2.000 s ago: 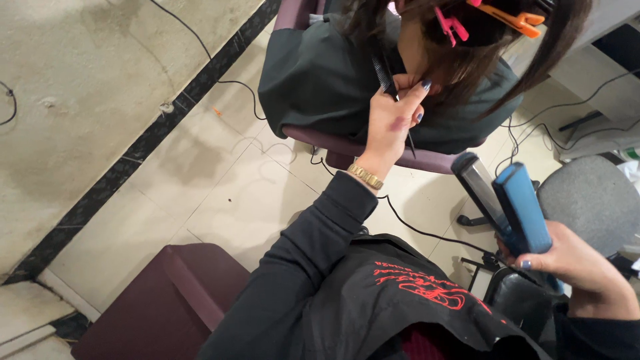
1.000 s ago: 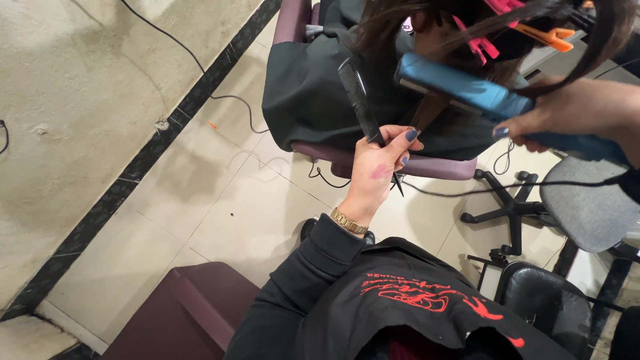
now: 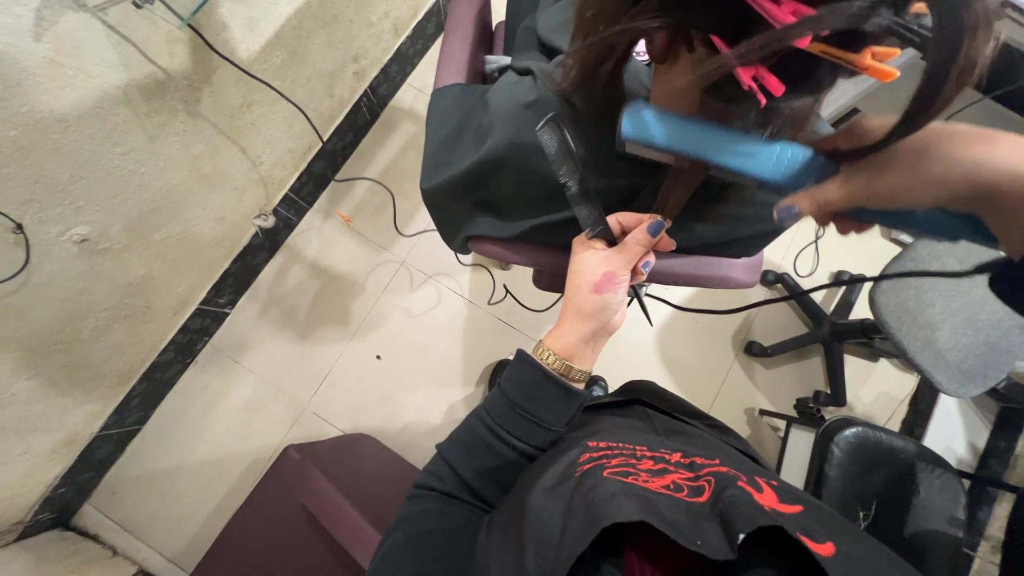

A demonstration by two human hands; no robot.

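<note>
A seated person in a dark cape (image 3: 496, 176) has long dark hair (image 3: 608, 56), held up in part by pink hair clips (image 3: 752, 72) and an orange hair clip (image 3: 868, 62). My left hand (image 3: 612, 264) grips a black tail comb (image 3: 570, 172), its teeth up and its pointed tail below the hand, and pinches the end of a thin hair strand (image 3: 680, 188). From the right my right hand (image 3: 896, 172) holds a blue flat iron (image 3: 712, 144), slightly blurred, across that strand above my left hand. Whether its plates are fully closed I cannot tell.
The salon chair's maroon armrest (image 3: 704, 269) lies just below my left hand. A black power cord (image 3: 720, 310) runs across to the right. A grey stool seat (image 3: 952, 320), a black padded seat (image 3: 888, 480) and a maroon seat (image 3: 320, 504) stand around me.
Two seconds ago the flat iron was low on the right, apart from the hair, with its plates open. My right hand has brought it up and left to the strand. The comb shows more fully.
</note>
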